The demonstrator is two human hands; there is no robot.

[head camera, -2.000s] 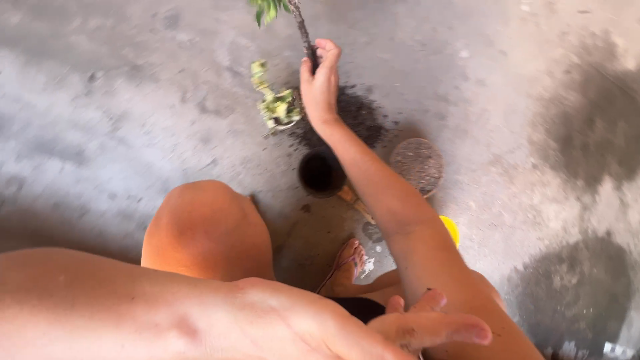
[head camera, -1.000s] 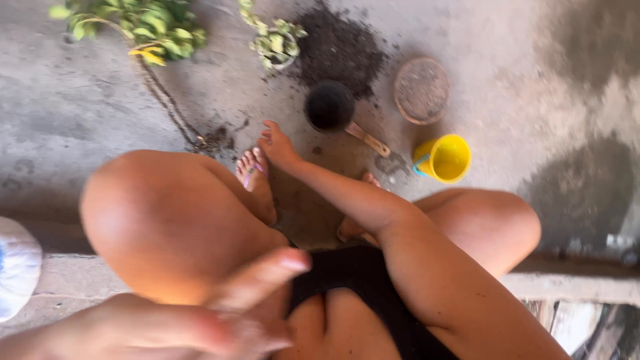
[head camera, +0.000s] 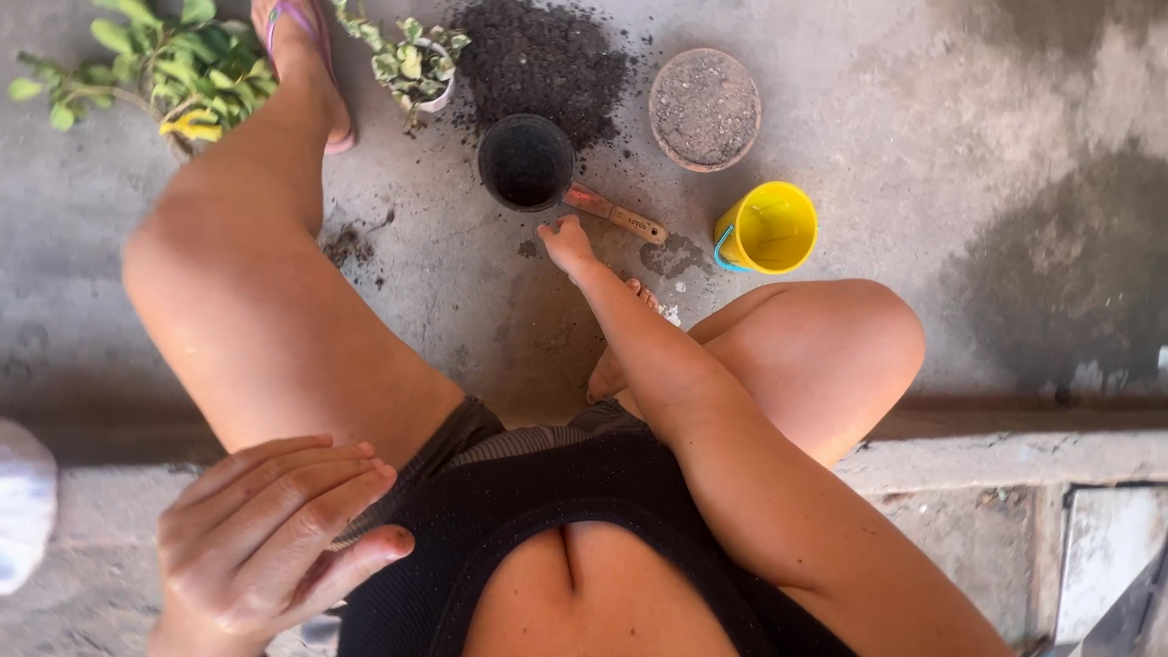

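My right hand (head camera: pixel 566 245) reaches down just below the rim of a black plant pot (head camera: pixel 526 162), empty, with its fingers slightly bent. The pot looks dark inside. Beside it lies a trowel-like tool with a wooden handle (head camera: pixel 637 224); its head is hidden. My left hand (head camera: pixel 283 529) is raised above my left thigh, empty, with the thumb apart from the fingers. Loose dark soil (head camera: pixel 543 68) is heaped behind the pot. A leafy plant (head camera: pixel 173 78) lies at the upper left, its lower stem hidden by my leg.
A small variegated plant in a white pot (head camera: pixel 440 78) stands left of the soil. On the right are a round container of dry, greyish soil (head camera: pixel 704 109) and a yellow bucket (head camera: pixel 776 228) with a blue handle. Soil crumbs (head camera: pixel 349 246) lie near my left leg.
Two seconds ago my right hand held the leafy plant's stem; the plant now lies on the floor at the left. My left foot has moved outward, beside its leaves.
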